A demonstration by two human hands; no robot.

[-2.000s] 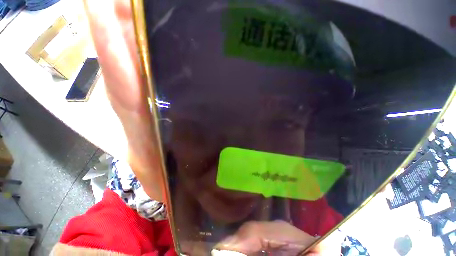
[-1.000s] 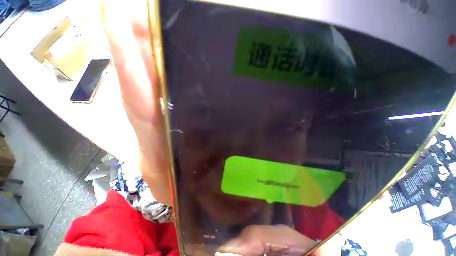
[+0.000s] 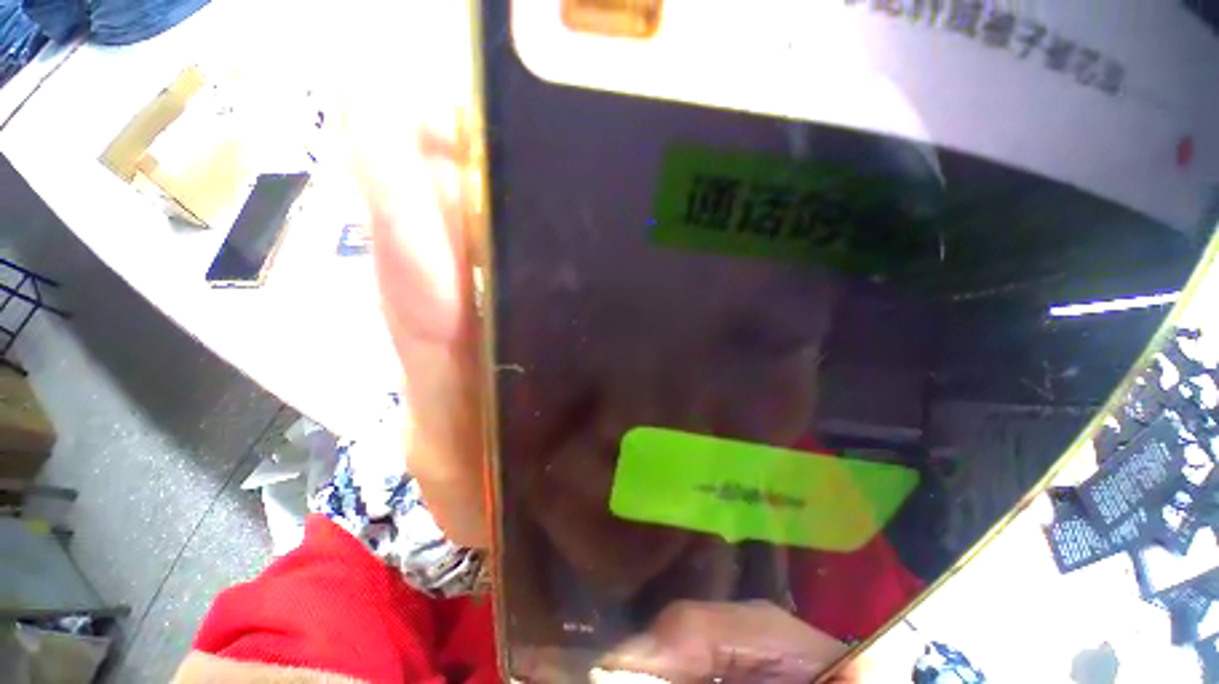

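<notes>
A smartphone (image 3: pixel 749 361) with a gold edge fills the middle and right of the view, very close to the camera. Its dark screen shows a green bubble with a waveform and a green label above it. My left hand (image 3: pixel 421 307) is wrapped along the phone's left edge and holds it, overexposed and partly cut off by the top. At the phone's bottom edge a thumb and fingers show, partly as a reflection. My right hand cannot be made out clearly; only a bit of patterned sleeve (image 3: pixel 946 664) shows at the lower right.
A second dark phone (image 3: pixel 258 230) lies on the white table (image 3: pixel 174 287) beside an open carton (image 3: pixel 201 147). Black tags with white print (image 3: pixel 1116 501) are heaped at the right. Blue cloth (image 3: pixel 141 20) lies at the top left. Grey floor and boxes show at the left.
The phone and my left hand have shifted right in view. The screen content has slid down, showing a white panel at the top. The green bubble's waveform has changed.
</notes>
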